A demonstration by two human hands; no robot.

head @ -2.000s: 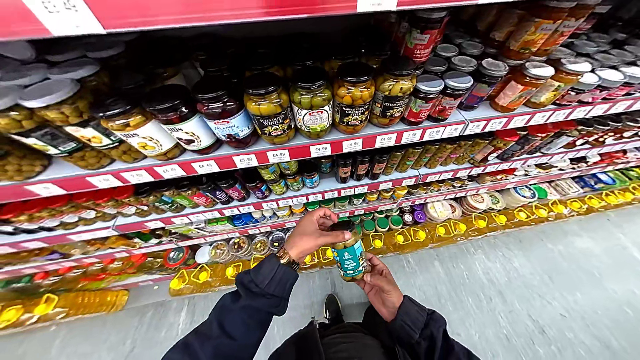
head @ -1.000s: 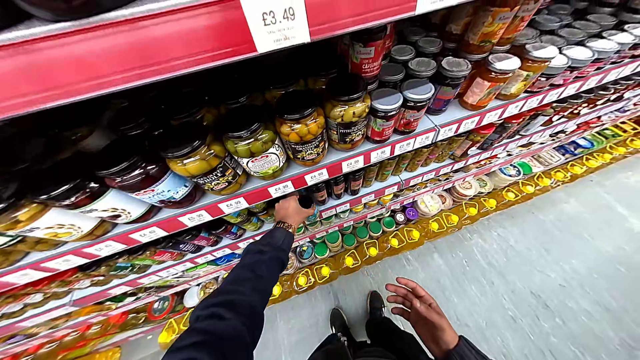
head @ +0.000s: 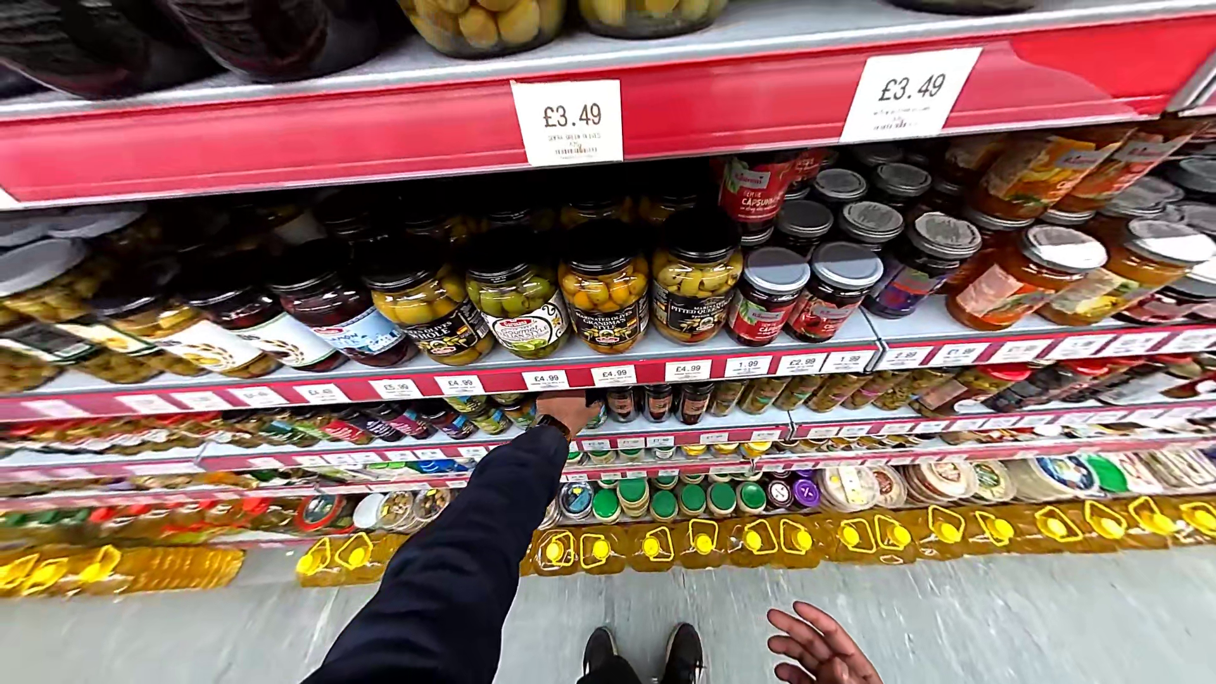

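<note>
My left hand (head: 568, 410) reaches into the shelf below the large olive jars, its fingers mostly hidden by the shelf edge. A jar with a teal label (head: 596, 414) shows just right of the fingers; whether they hold it cannot be seen. Small dark jars (head: 657, 404) stand to the right of that hand, and small jars of olives (head: 489, 418) to its left. My right hand (head: 819, 646) is low at the right over the floor, fingers apart and holding nothing.
A jar of marinated olives (head: 605, 296) stands in the row above. The red front edge of a higher shelf (head: 332, 138) crosses the top. Oil bottles with yellow caps (head: 703, 543) line the bottom, beside the grey floor (head: 997, 608).
Two seconds ago both hands held a teal-labelled jar in front of the shelves. My right hand has since let go and dropped away, while my left hand has gone into the shelf.
</note>
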